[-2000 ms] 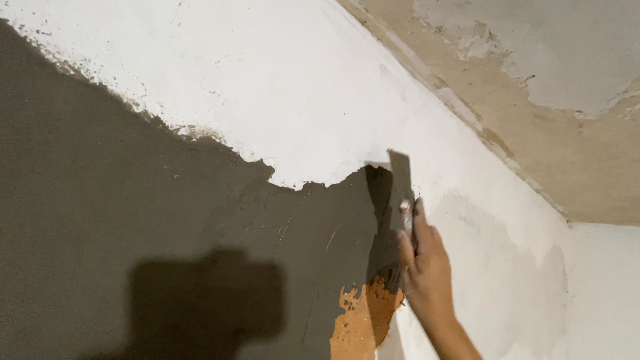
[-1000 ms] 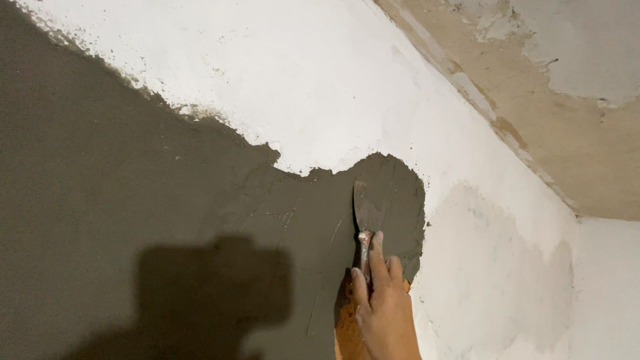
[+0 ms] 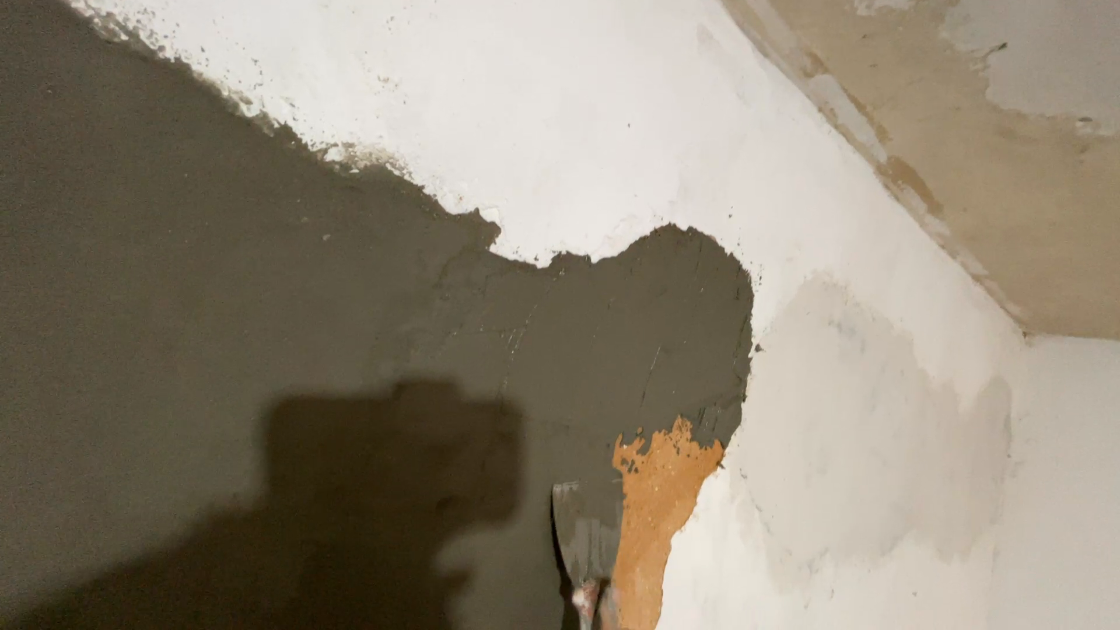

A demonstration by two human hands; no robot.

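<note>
A putty knife with a grey-smeared metal blade lies against the wall at the bottom centre. My right hand grips it; only a blurred fingertip shows beside the blade's neck, and the rest is below the frame. Wet-looking grey filler covers the wall left of and above the knife, ending in a rounded lobe with fine score lines. Just right of the blade, a bare orange patch borders the filler. My left hand is out of view.
White wall surface runs above the filler, with a duller damp-looking patch at right. A sloping joint meets a beige, patchy ceiling at upper right. A dark shadow falls across the lower left.
From the filler's upper edge, my right hand and the putty knife have moved down to beside the orange patch. Grey filler now covers a rounded area farther right than two seconds ago.
</note>
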